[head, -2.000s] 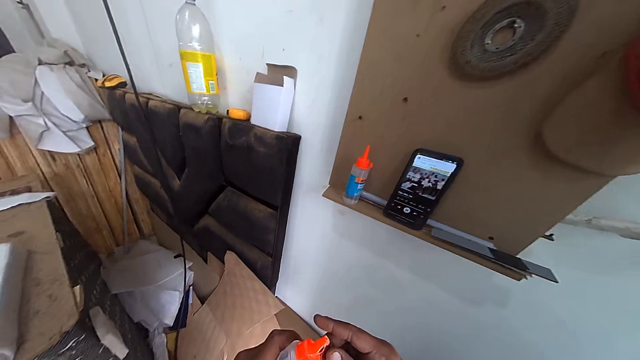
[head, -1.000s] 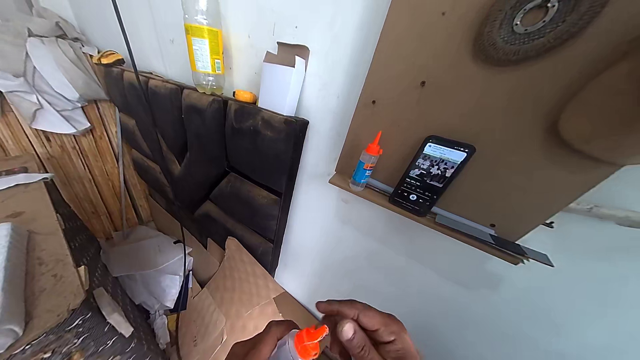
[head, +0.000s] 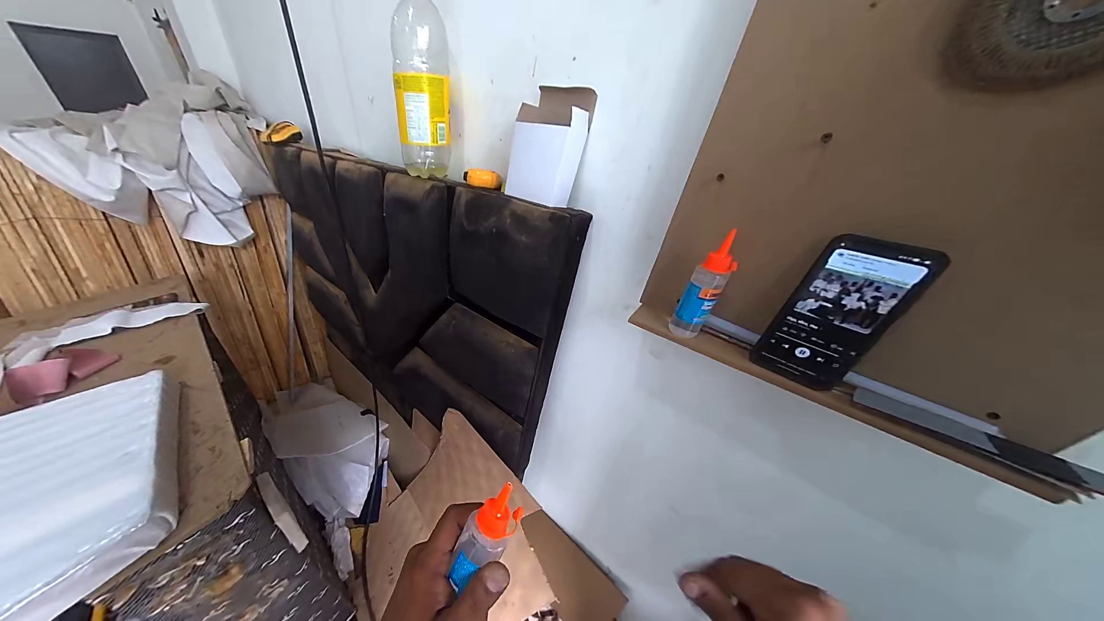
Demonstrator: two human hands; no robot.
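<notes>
A small clear glue bottle (head: 479,545) with an orange nozzle cap and blue label stands upright in my left hand (head: 448,573), its fingers wrapped round the body. The small orange tip cap hangs beside the nozzle, off its tip. To the right, my right hand (head: 759,591) is apart from the bottle, slightly blurred, fingers curled; whether it holds anything cannot be made out. A similar glue bottle (head: 700,297) rests on the narrow wooden ledge (head: 914,435), next to a smartphone (head: 849,310) with a lit screen.
A dark padded headboard (head: 509,259) leans on the wall, with a plastic drink bottle (head: 423,103), an orange tape measure (head: 483,178) and a white box (head: 543,159) on top. Cardboard (head: 466,457) lies below. At left are a plastic-wrapped slab (head: 86,474) and cloth (head: 207,164). A black cable (head: 336,207) hangs in front.
My right hand has moved away to the right from the glue bottle in my left hand. The bottle's nozzle tip, near my right fingers before, now shows uncovered.
</notes>
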